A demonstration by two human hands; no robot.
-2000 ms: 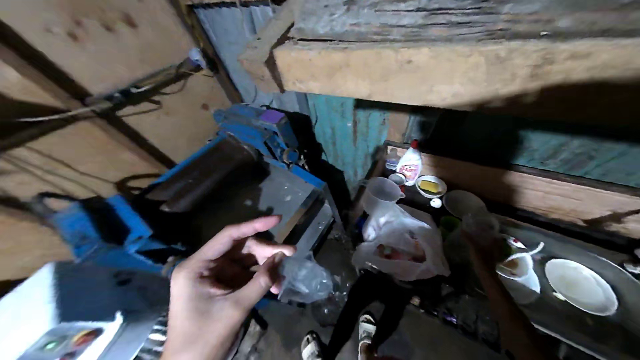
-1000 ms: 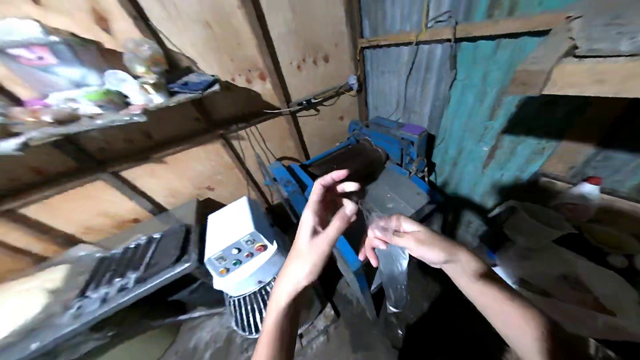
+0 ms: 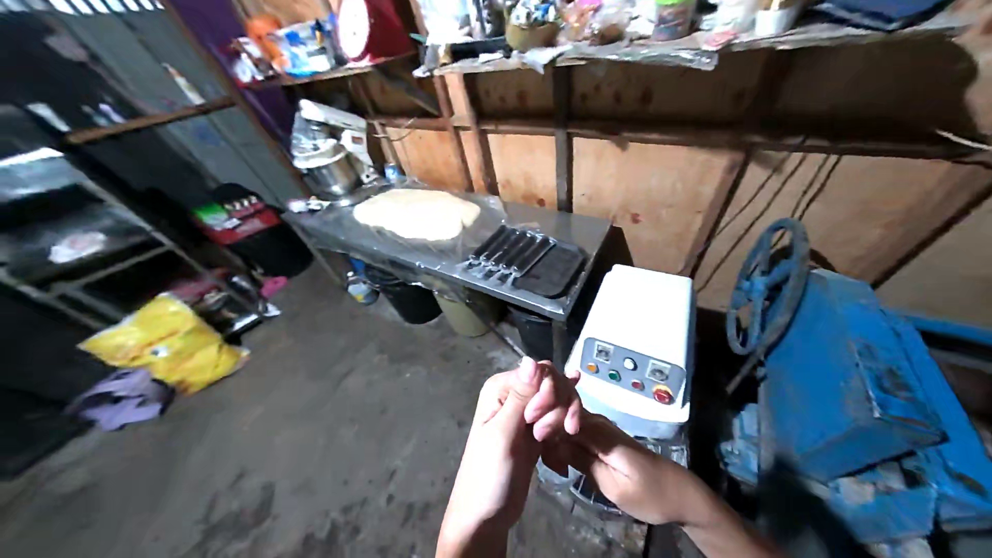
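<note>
My left hand (image 3: pixel 521 418), fingers curled and thumb up, meets my right hand (image 3: pixel 620 465) low in the middle of the view. The right fingers are largely hidden behind the left hand. Whether a thin thing is pinched between them cannot be told. Just behind the hands stands a white machine (image 3: pixel 639 325) with buttons and a red knob on its front, over a wire guard. Beyond it, a large flat mass of pale dough (image 3: pixel 415 213) lies on plastic on a metal table (image 3: pixel 585 225). Dark metal baking pans (image 3: pixel 515 252) sit at that table's near right corner.
At right stands a blue machine (image 3: pixel 845 380) with a handwheel (image 3: pixel 767 287). A stand mixer (image 3: pixel 333 155) is at the table's far end, with buckets (image 3: pixel 411 298) below. A cluttered shelf (image 3: pixel 573 56) runs above. A yellow bag (image 3: pixel 167 345) and purple cloth (image 3: pixel 124 399) lie on the floor at left.
The view has swung far to the left. My right hand has joined my left. Clear plastic hung from my left hand, then between both hands; it is not plainly visible now.
</note>
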